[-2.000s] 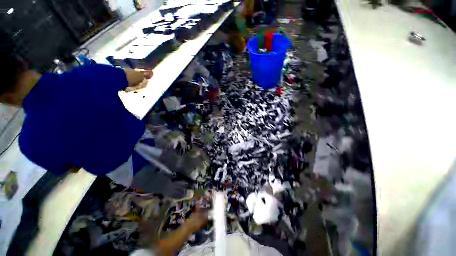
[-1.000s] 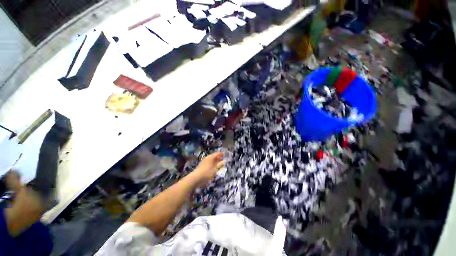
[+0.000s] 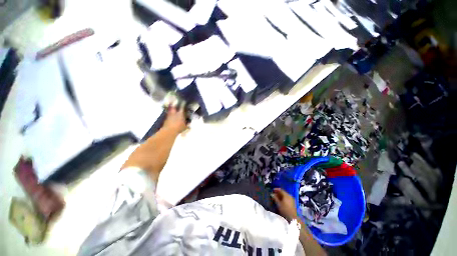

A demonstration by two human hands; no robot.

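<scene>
My left hand (image 3: 175, 119) reaches over the table to the near edge of the small dark bundles with white tops (image 3: 205, 55). Its fingers are blurred, and whether they hold anything is unclear. My right hand (image 3: 284, 204) is low beside the left rim of the blue bucket (image 3: 355, 200), its fingers partly curled; its grip is unclear. The bucket holds dark and white scraps, with red and green pieces at its rim. A thin looped tool, probably shears (image 3: 228, 75), lies on the small bundles.
Large white-topped bundles (image 3: 45, 135) cover the left of the table (image 3: 220, 135). A reddish bar (image 3: 65, 43) lies on one. A dark red weight (image 3: 37, 192) and a tan weight (image 3: 26, 220) are at lower left. Scraps (image 3: 346, 112) litter the floor beyond the bucket.
The view has moved forward along the table, bringing the small bundles and bucket closer. My left hand has moved from over the floor to the bundles. My right hand has come into view.
</scene>
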